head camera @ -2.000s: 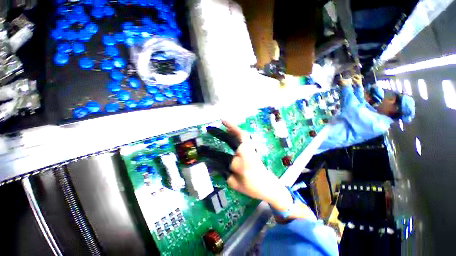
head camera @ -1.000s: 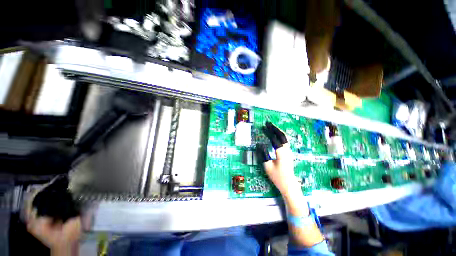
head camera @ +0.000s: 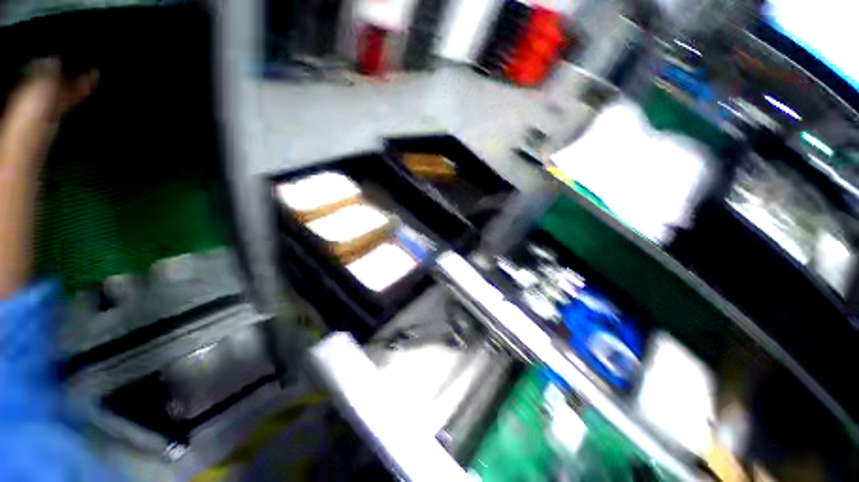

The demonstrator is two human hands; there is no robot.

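My left hand [head camera: 55,87] is blurred at the upper left, with a blue sleeve below it. It is raised in front of a dark opening. A green surface [head camera: 132,226] shows lower in that opening; I cannot tell what it is. Whether the fingers hold anything is unclear. My right hand is out of the picture. The green circuit board [head camera: 527,428] lies on the conveyor at the lower middle, cut off by the bottom edge.
Black bins on the floor [head camera: 316,273] hold white and brown blocks. The conveyor's pale rail [head camera: 372,405] runs diagonally. Blue parts [head camera: 598,329] and silvery parts [head camera: 542,282] lie beside it. White paper [head camera: 636,169] lies on the upper shelf. Red bins [head camera: 535,47] stand behind.
The view has swung left, away from the boards. My left hand has gone from the conveyor's near rail to the dark opening. My right hand, earlier over the board, has left the picture.
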